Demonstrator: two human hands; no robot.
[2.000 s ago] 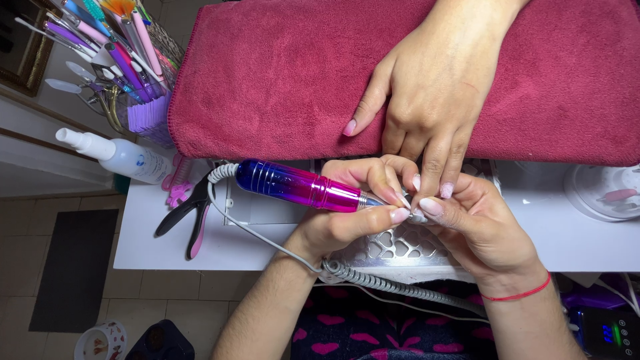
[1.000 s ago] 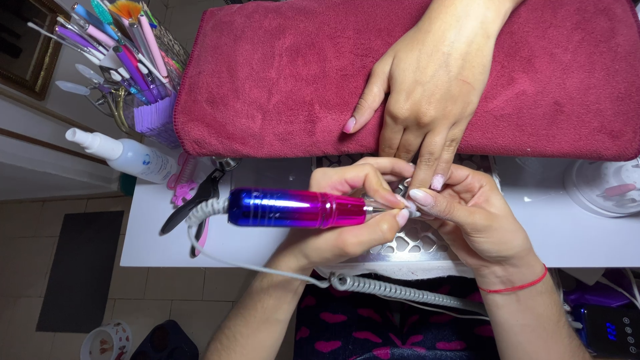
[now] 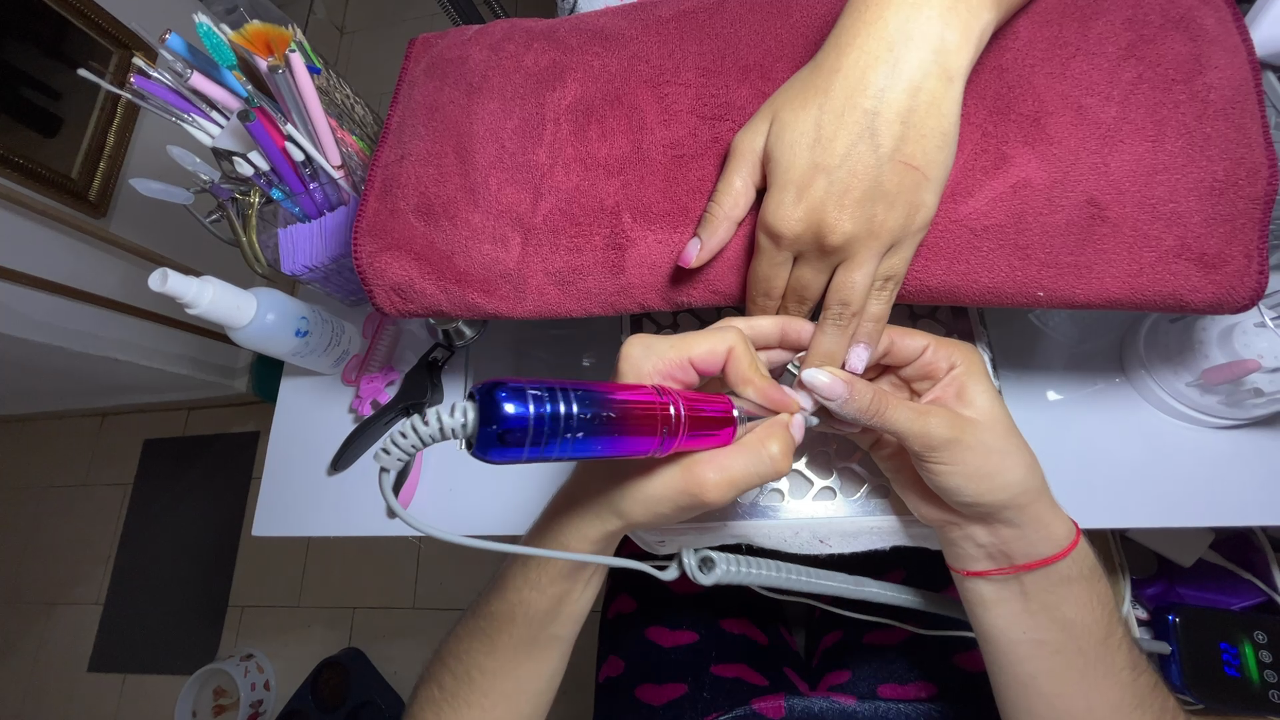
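Observation:
My left hand (image 3: 710, 420) grips a blue-and-pink electric nail drill (image 3: 600, 420) like a pen, its tip pointing right near the other person's fingertips. Some of the bit is hidden by my fingers. With my right hand (image 3: 920, 420), a red string around its wrist, I hold a finger of the other person's hand (image 3: 850, 190) between thumb and fingers. That hand lies palm down on a folded dark red towel (image 3: 540, 160), its fingers reaching over the near edge. Its thumbnail is pink. Beneath my hands is a metal grille (image 3: 820, 480) with a cell pattern.
The drill's coiled grey cord (image 3: 820, 580) runs below my wrists. At left are a spray bottle (image 3: 300, 330), black-handled nippers (image 3: 395, 410) and a holder of brushes (image 3: 320, 245). A round clear container (image 3: 1150, 365) stands at right, above a drill control unit (image 3: 1220, 655) with a lit display.
The drill has swung from a slant to nearly level, and its cord end has moved lower. My right hand keeps hold of the other person's finger.

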